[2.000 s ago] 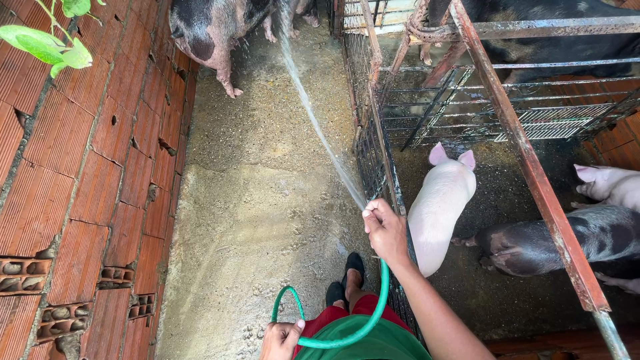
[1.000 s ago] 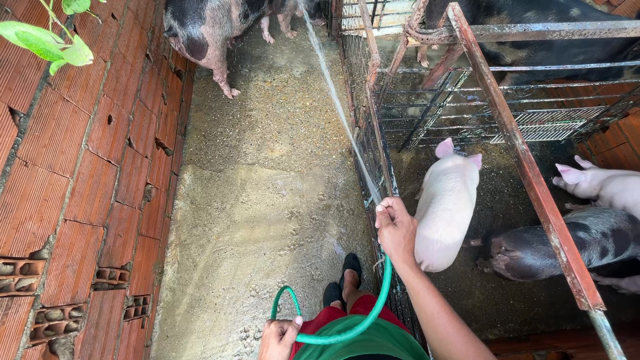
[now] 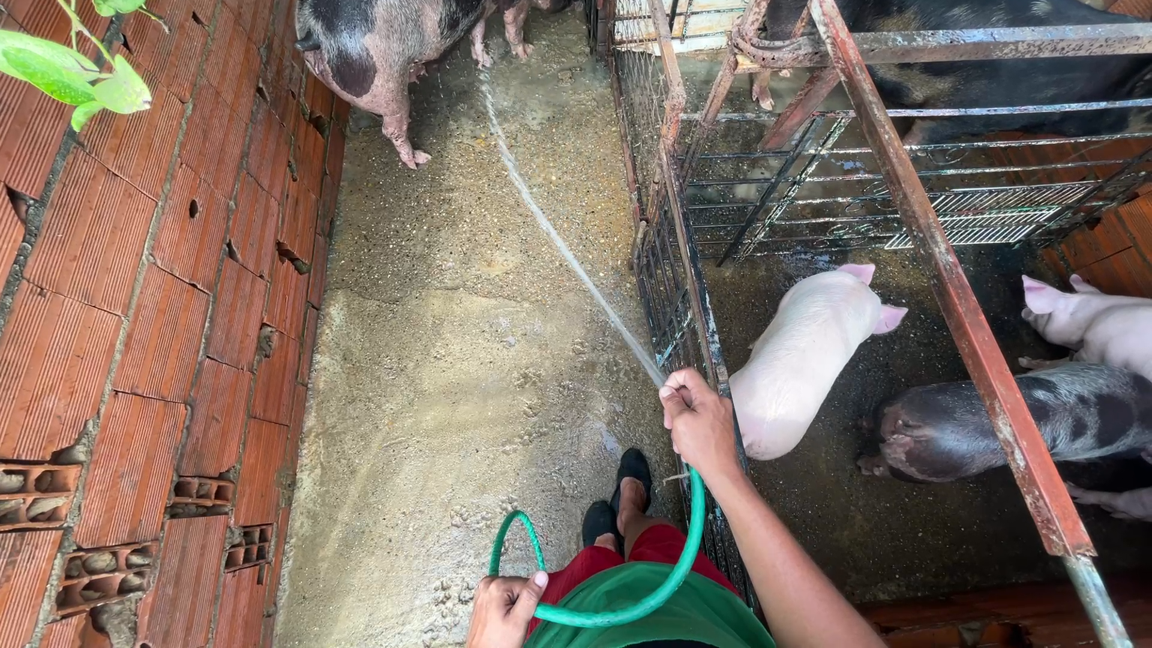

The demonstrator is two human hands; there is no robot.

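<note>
My right hand [image 3: 700, 421] is closed around the outlet end of a green garden hose [image 3: 688, 549], beside the metal bars of the pen fence. A water jet [image 3: 576, 261] leaves it toward the upper left and lands on the wet concrete floor [image 3: 432, 360] near a spotted pig [image 3: 387, 54]. Lower down, my left hand [image 3: 506, 612] grips the same hose, which loops up behind it and curves across my green shirt to the right hand. The hose's tip is hidden by my fingers.
A hollow-brick wall [image 3: 153, 315] runs along the left, with leaves [image 3: 81, 76] above. Right of the metal fence [image 3: 675, 270] are a pink pig [image 3: 805, 360], a spotted pig [image 3: 1017, 418] and another pink pig [image 3: 1107, 328]. A rusty metal beam [image 3: 963, 306] crosses the right side.
The water jet has swung left at its far end and now lands nearer the spotted pig at the top. The pink pig beside the fence has turned its head toward the right.
</note>
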